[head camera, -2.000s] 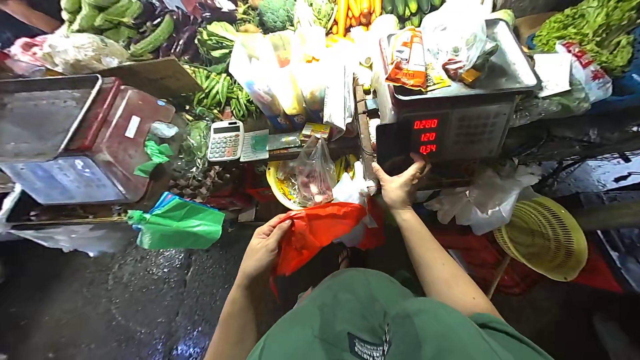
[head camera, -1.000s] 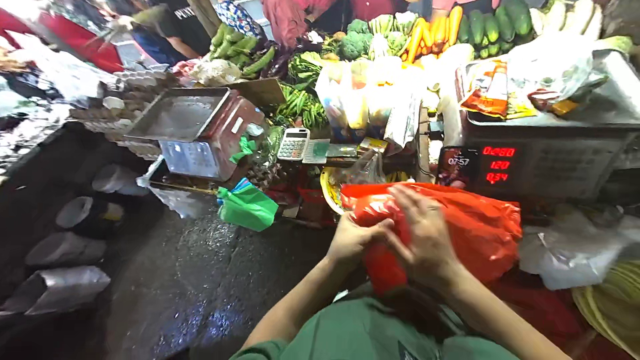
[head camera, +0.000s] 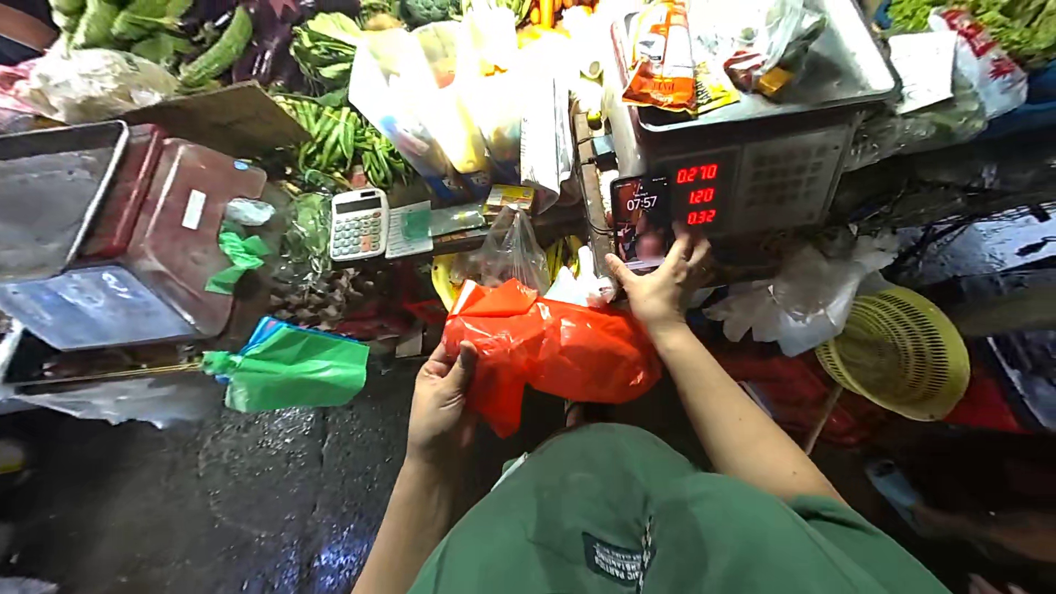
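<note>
My left hand [head camera: 445, 396] grips the left side of a red plastic bag [head camera: 561, 346], thumb in front; the bag looks puffed out. Beside the bag's right end, my right hand [head camera: 664, 280] has its thumb and fingers apart at the lower edge of a smartphone [head camera: 641, 221], which leans at the front of a digital scale [head camera: 747, 173] with lit red digits. Whether the fingers touch the phone or hold it is unclear. Behind the red bag, a clear plastic bag [head camera: 513, 247] rests over a yellow basket [head camera: 445, 280]. Snack packets [head camera: 664, 62] lie on the scale's pan.
A white calculator [head camera: 359, 224] is on the stall's edge, with green plastic bags [head camera: 301, 367] hanging to its lower left. A second scale [head camera: 181, 214] stands at left. Green beans [head camera: 346, 140] and other vegetables lie behind. At right are a yellow-green colander [head camera: 899, 355] and hanging clear bags [head camera: 800, 297].
One second ago both hands were together on the red bag; now my right hand has moved off it to the phone and scale. The scale's digits have changed. The view has shifted.
</note>
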